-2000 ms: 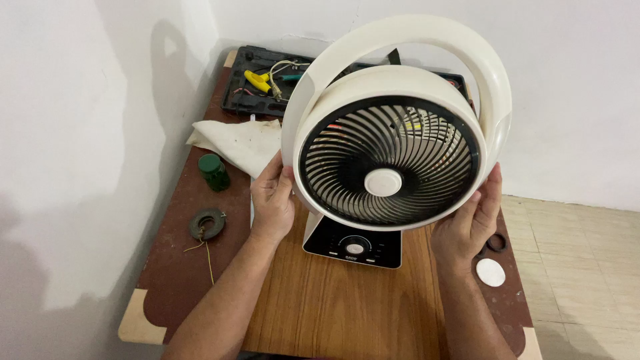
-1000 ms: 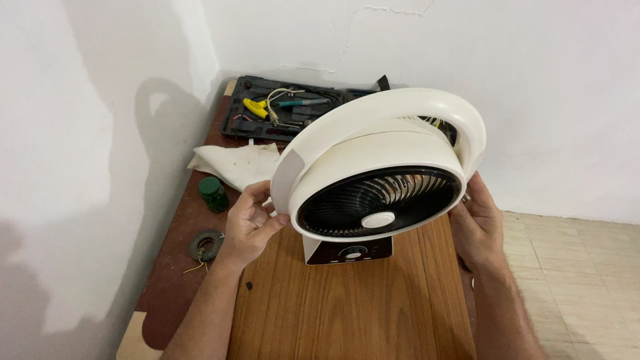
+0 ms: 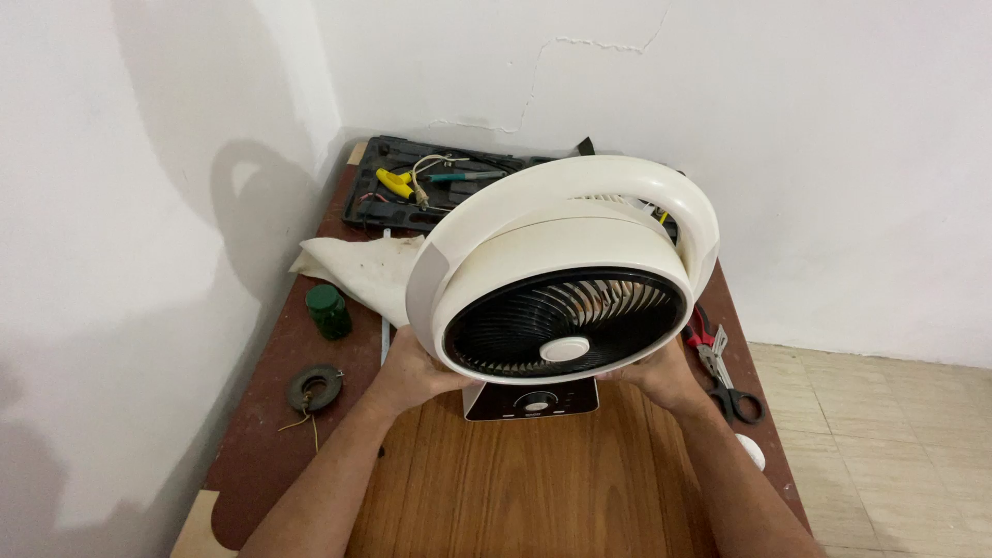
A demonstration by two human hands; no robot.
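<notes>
A white table fan (image 3: 573, 240) with a black spiral grille stands on the wood-grain board (image 3: 535, 496), its round head tilted downward and a loop handle around it. Its black control panel with a knob (image 3: 535, 404) shows below the head. My left hand (image 3: 415, 372) is at the lower left of the fan, its fingertips hidden under the head. On the lower right, my right hand (image 3: 659, 376) reaches in under the head, its fingers partly hidden. Whether either hand grips the base or only touches it cannot be told.
A black tool case (image 3: 364, 178) with yellow and teal tools lies at the back. On the left are a cream cloth (image 3: 364, 271), a green jar (image 3: 328, 311) and a ring-shaped coil (image 3: 315, 389). Red-handled pliers (image 3: 701, 333), scissors (image 3: 736, 403) and a white disc (image 3: 750, 452) lie right.
The fan's head has tipped from facing me to facing downward. Both hands have moved from the sides of the head to low beneath it.
</notes>
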